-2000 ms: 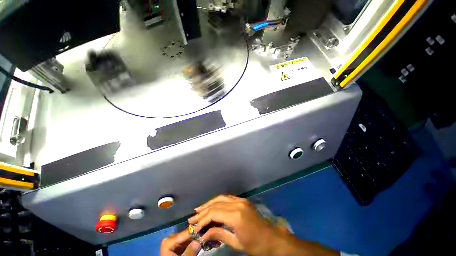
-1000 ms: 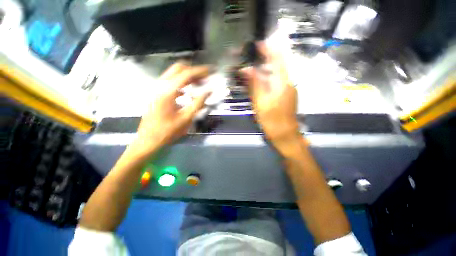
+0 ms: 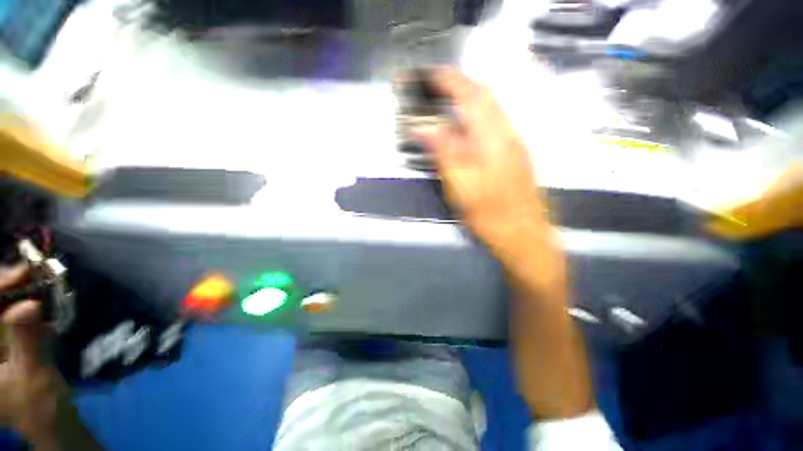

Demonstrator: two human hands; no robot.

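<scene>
My right hand [image 3: 475,150] reaches over the bright machine table [image 3: 290,132], its fingertips at a dark and metallic fixture [image 3: 423,114] that stands upright near the front edge. The image is blurred, and whether the fingers grip it or only touch it does not show. My left hand [image 3: 25,339] is at the far left edge, partly cut off, with a small dark and silvery module [image 3: 55,282] held at its fingertips.
The grey front panel carries a red-orange knob [image 3: 208,294], a lit green button [image 3: 265,300], an orange button [image 3: 318,302] and pale buttons [image 3: 626,317] at right. Yellow-and-black posts [image 3: 44,163] flank the opening. A black tray [image 3: 132,348] lies at lower left.
My left hand has moved from over the machine table out to the far left with the module. My right hand has stayed at the fixture. The view has shifted slightly.
</scene>
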